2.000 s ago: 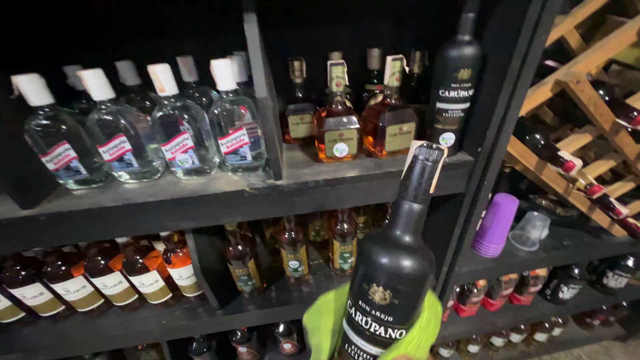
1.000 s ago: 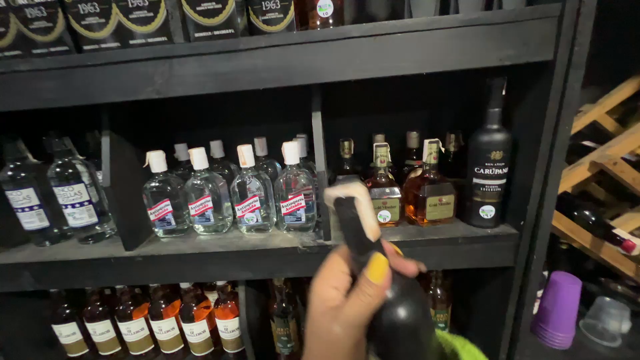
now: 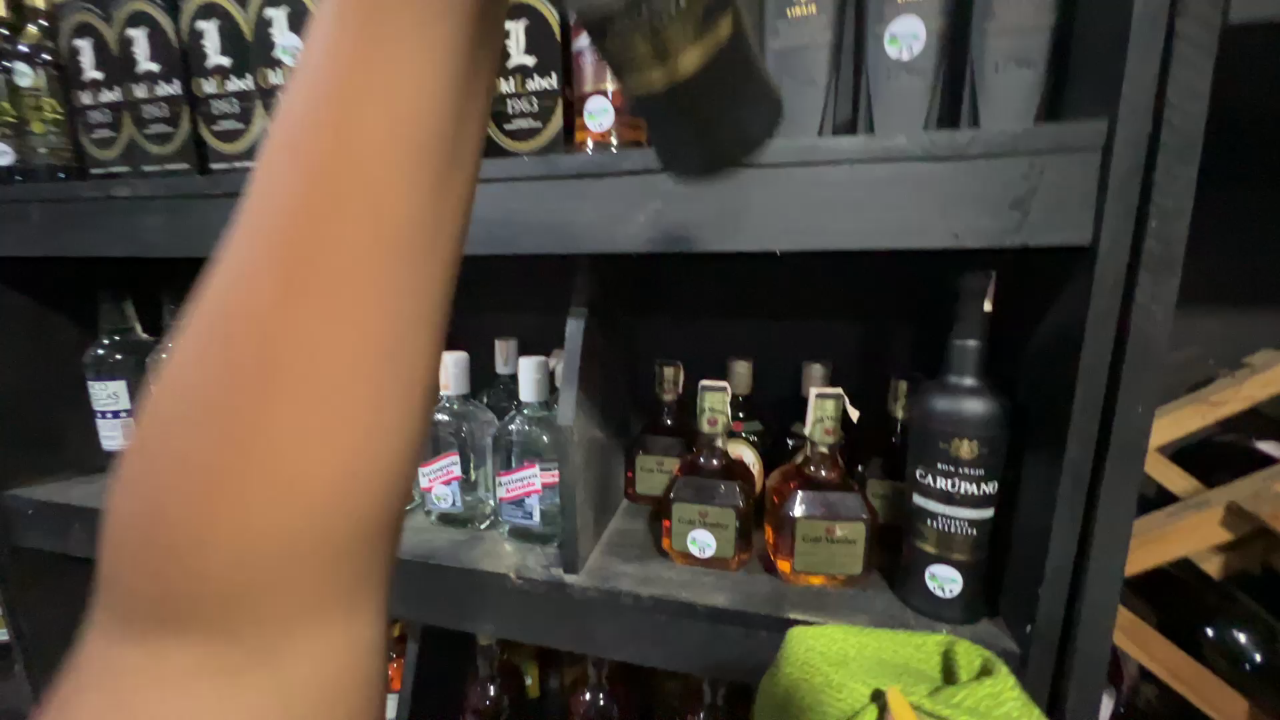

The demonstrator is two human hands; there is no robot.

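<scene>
My left forearm rises, blurred, from the lower left past the top edge; my left hand is out of view. To the right of the forearm, the base of a dark bottle hangs tilted in front of the upper shelf, its neck out of view. At the bottom right, my right hand shows only a yellow-nailed finger against a bunched green cloth. Above the cloth, a black Carúpano rum bottle stands upright on the middle shelf, beside amber liquor bottles.
The black upper shelf bears dark boxes and grey packages. A divider separates clear bottles from the amber ones. A wooden lattice rack stands at right; more bottles sit below.
My left arm has risen across the view; the dark bottle, held low in front of the shelves earlier, now shows its base at the top. The green cloth shows more fully than one second ago.
</scene>
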